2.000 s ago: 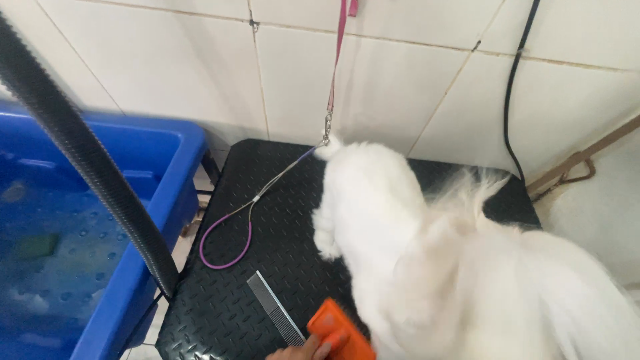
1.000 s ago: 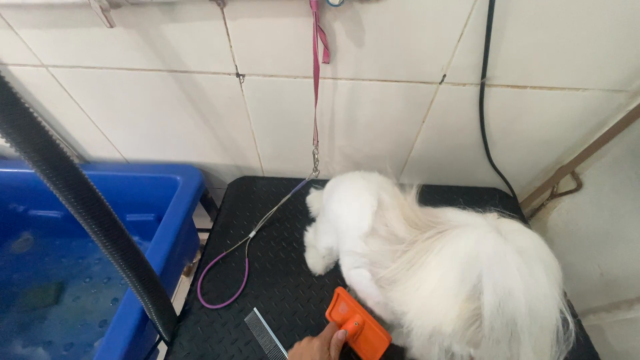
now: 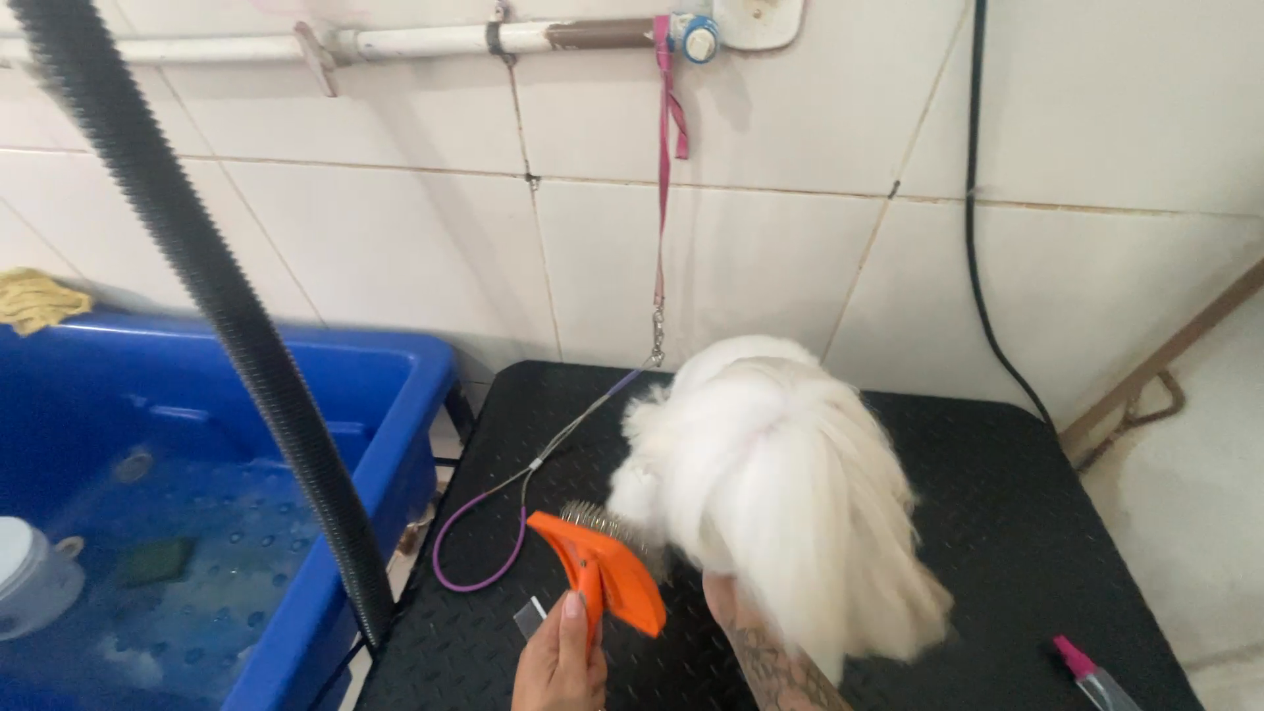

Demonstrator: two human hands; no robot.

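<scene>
My left hand (image 3: 563,657) grips the handle of an orange slicker brush (image 3: 604,573), its wire pins turned toward the dog's fur. A white long-haired dog (image 3: 760,474) is on the black textured grooming table (image 3: 997,533). My right hand (image 3: 723,598), at the end of a tattooed forearm, is under the dog's long fur at its near side; the fingers are mostly hidden. Just behind my left hand, part of a metal comb (image 3: 530,617) shows on the table. A purple grooming loop (image 3: 481,538) lies left of the dog, clipped to a pink strap (image 3: 665,197).
At left stands a blue tub (image 3: 395,434) with water, a green sponge (image 3: 156,560) and a clear container (image 3: 35,583). A black corrugated hose (image 3: 237,316) crosses in front of it. A bottle with a pink tip (image 3: 1091,676) lies at the table's near right. A pipe (image 3: 434,41) runs along the tiled wall.
The dog has turned, and its long fur now hangs toward me. My right hand has come into view under it. The brush has lifted, its pins now showing. The view takes in more wall.
</scene>
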